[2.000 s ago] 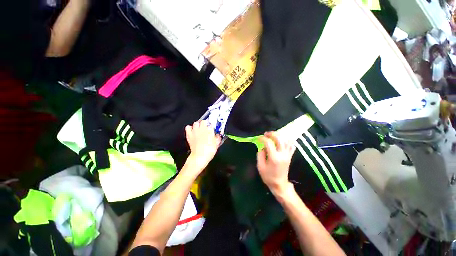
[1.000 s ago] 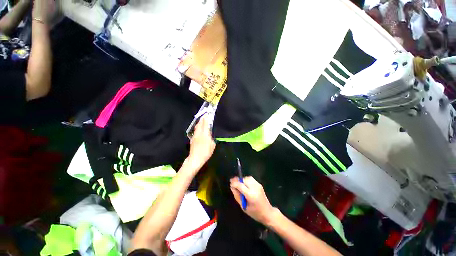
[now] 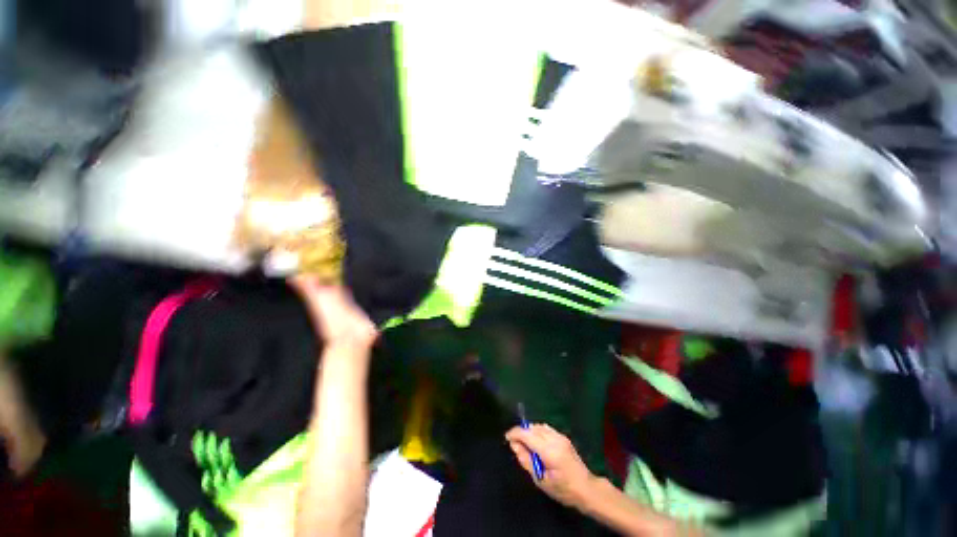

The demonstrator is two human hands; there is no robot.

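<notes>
The frame is blurred. A black panel [image 3: 362, 157] with white and pale-green parts lies on the machine table, its striped end [image 3: 551, 285] by the sewing machine [image 3: 714, 178]. My left hand [image 3: 341, 318] reaches to the table's front edge by the yellow-brown cardboard [image 3: 299, 205]; whether it holds anything is too blurred to tell. My right hand [image 3: 551, 462] is below the table edge, closed on a thin blue stick, perhaps a pen [image 3: 537, 465]. A black bundle [image 3: 231, 367] with a pink strip [image 3: 157, 341] and green parts lies at the left, partly behind my left forearm.
A white piece with a red edge [image 3: 404, 493] lies below, between my arms. Red plastic [image 3: 645, 388] and black and pale-green fabric [image 3: 735, 451] are at the lower right. Part of another person's arm [image 3: 16, 414] shows at the left edge.
The view has swung, so the table and machine appear further left and more level. My right hand left the pale-green edge and now holds the blue stick. My left hand stays near the cardboard.
</notes>
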